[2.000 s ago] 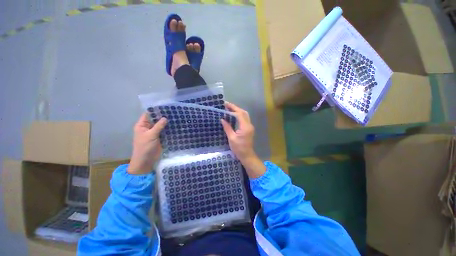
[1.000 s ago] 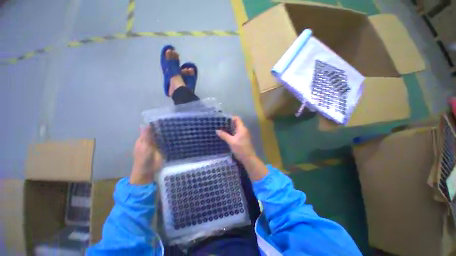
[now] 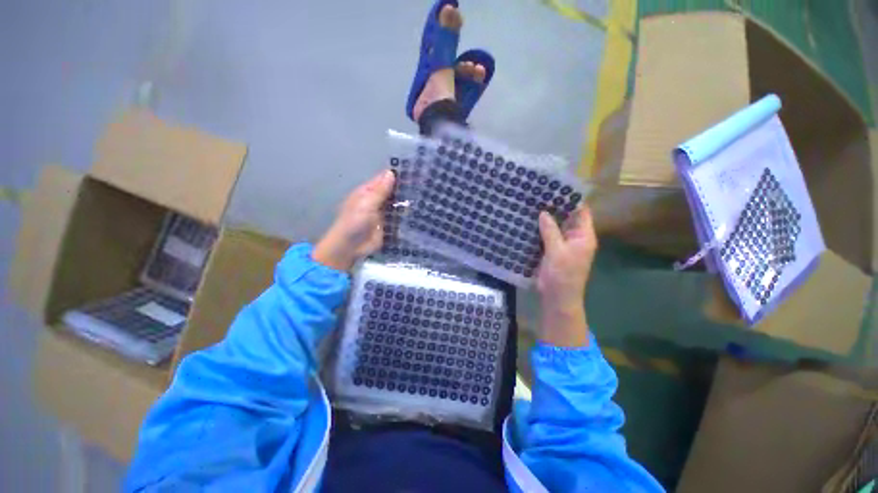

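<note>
A clear sheet with rows of black rings (image 3: 481, 207) is held tilted above my lap, its right side lower than its left. My right hand (image 3: 566, 255) grips its right edge, thumb on top. My left hand (image 3: 361, 220) holds the left edge of a clear sheet or film that shows partly behind the ring sheet; how many layers there are I cannot tell. A stack of ring sheets (image 3: 428, 342) in crinkled clear plastic lies on my lap, below the held sheet.
An open carton (image 3: 116, 241) at the left holds packed ring sheets. At the right, a pad with a light-blue top edge (image 3: 717, 183) rests over an open carton (image 3: 688, 96), with ring pieces (image 3: 761, 236) on its page. Another carton (image 3: 770, 433) stands at the lower right.
The top ring sheet has shifted right and turned in my right hand, apart from the layer in my left hand. My hands are wider apart. The view has turned, showing more of the left carton.
</note>
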